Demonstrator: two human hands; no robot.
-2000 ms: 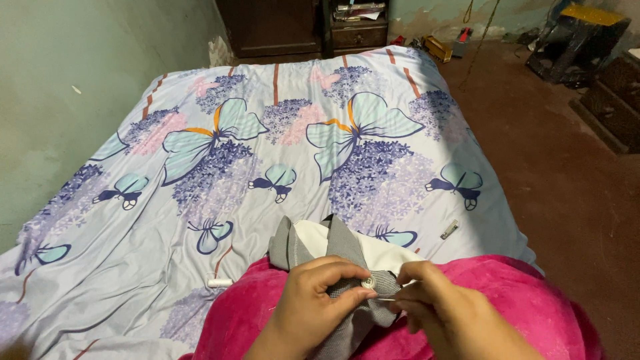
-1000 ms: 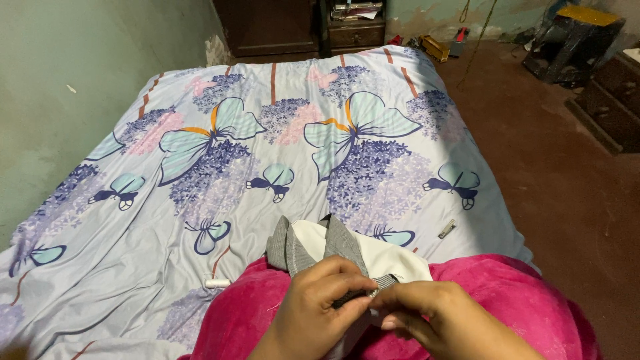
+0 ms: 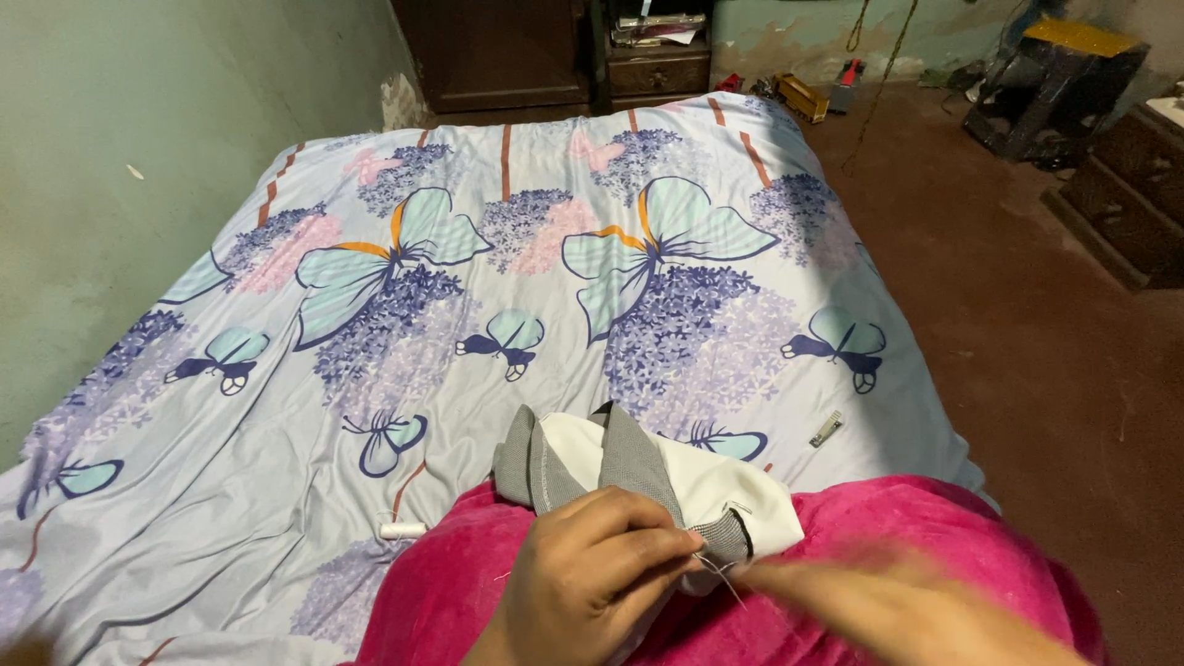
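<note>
A grey and white cloth piece (image 3: 647, 462) lies across a lap in bright pink plush fabric (image 3: 435, 573). My left hand (image 3: 601, 564) pinches the cloth's grey part between thumb and fingers. Pale thread (image 3: 726, 578) runs loose from that pinch toward the right. Just right of the cloth is my right hand (image 3: 860, 592), blurred, its fingertips near the thread; whether it holds a needle or the thread cannot be told. A white thread spool (image 3: 402, 530) lies on the bed left of the lap, and a metal nail clipper (image 3: 826, 429) lies to the right.
The bed with its butterfly-print sheet (image 3: 546, 370) fills the middle. A green wall (image 3: 185, 111) stands at left. Beyond the bed are a wooden cabinet (image 3: 659, 76) and a yellow toy truck (image 3: 801, 97). At right stand a yellow-topped black stool (image 3: 1054, 88) and dark wooden drawers (image 3: 1133, 185).
My right hand has moved away to the right from the spot where both hands met on the cloth. My left hand keeps its pinch. Loose thread now shows between the hands.
</note>
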